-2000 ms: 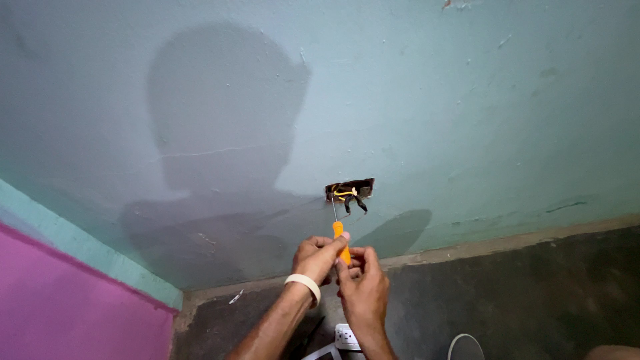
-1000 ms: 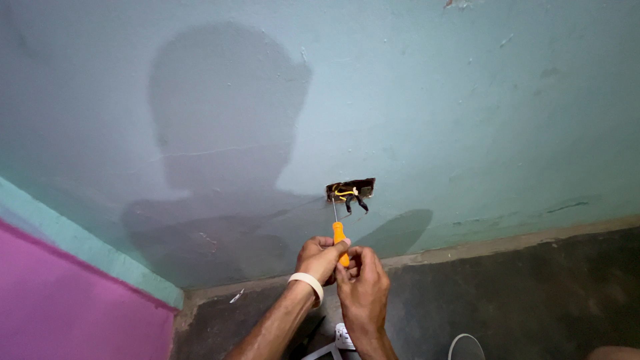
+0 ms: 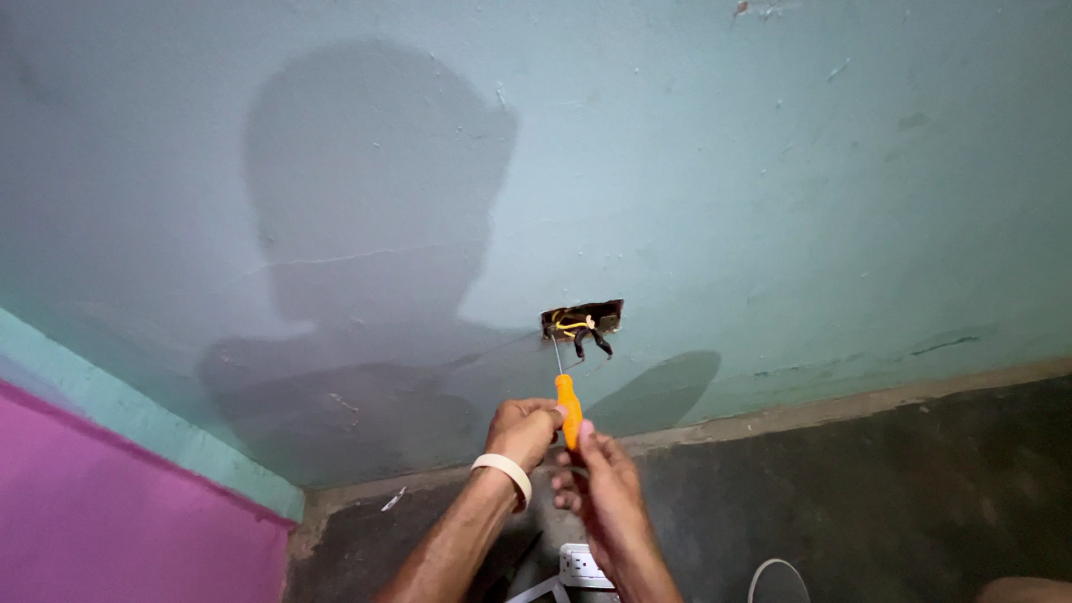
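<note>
An orange-handled screwdriver (image 3: 568,410) points up at the wall, its thin shaft reaching the left end of a recessed electrical box (image 3: 611,315). Fingers of my left hand (image 3: 523,435), which wears a pale wristband (image 3: 505,471), grip the handle from the left. At the handle's lower right is my right hand (image 3: 605,481), fingers partly spread and thumb by the handle's end; whether it touches is unclear. Yellow wire (image 3: 573,325) crosses the box opening. Two black-covered wires (image 3: 601,342) with bare ends hang out of its lower edge.
On the dark floor below my hands lies a white outlet receptacle (image 3: 582,566), beside a white frame-like piece (image 3: 544,590), partly hidden. A shoe tip (image 3: 779,582) shows at the bottom right. A pink wall section (image 3: 126,502) stands at the left. My shadow falls on the blue-green wall.
My right hand's fingers have loosened from around the screwdriver's handle end and dropped slightly lower. The left hand still holds the handle, and the shaft stays at the box's left end.
</note>
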